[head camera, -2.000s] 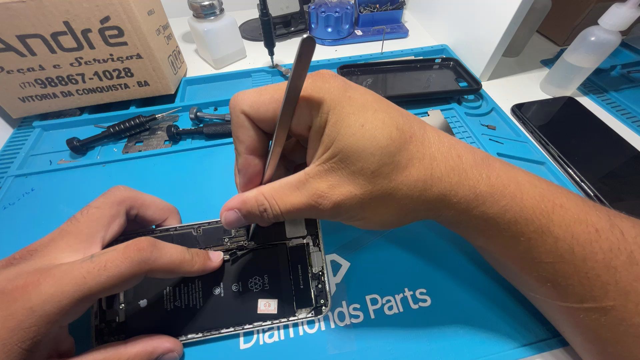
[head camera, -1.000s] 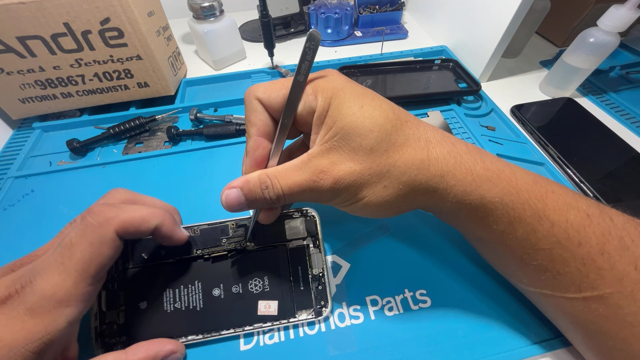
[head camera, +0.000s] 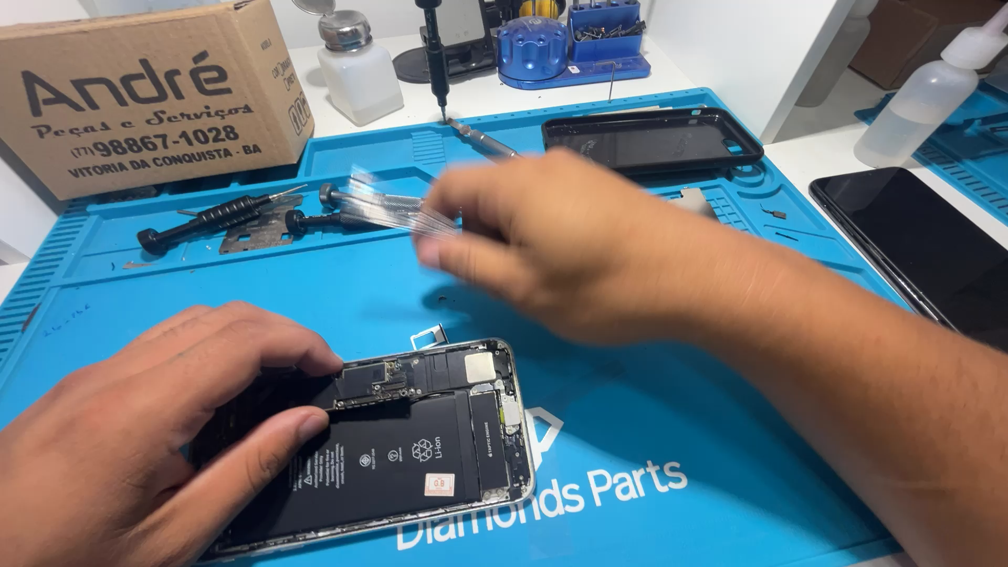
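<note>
An opened smartphone body (head camera: 441, 449) lies on the blue silicone repair mat (head camera: 709, 488), its black battery (head camera: 378, 472) facing up. My left hand (head camera: 197, 409) is over its left part, with thumb and index finger pinching the logic board (head camera: 378, 382) at its left end. The board looks slightly raised from the frame. Above and to the right of the phone, my right hand (head camera: 551, 244) is blurred by motion and holds metal tweezers (head camera: 394, 216), also blurred. A small SIM tray (head camera: 429, 337) lies just behind the phone's upper edge.
Screwdrivers (head camera: 209, 220) and a metal plate (head camera: 260, 228) lie in the mat's rear trays. Behind stand a cardboard box (head camera: 150, 102), a pump bottle (head camera: 358, 79) and a blue tool holder (head camera: 535, 55). A black phone case (head camera: 654, 138) lies back right, a dark phone (head camera: 921, 244) and squeeze bottle (head camera: 913, 102) at right.
My right hand and the tweezers have moved up, away from the phone. My left fingers, earlier over the phone, now grip the logic board. The SIM tray has come into sight.
</note>
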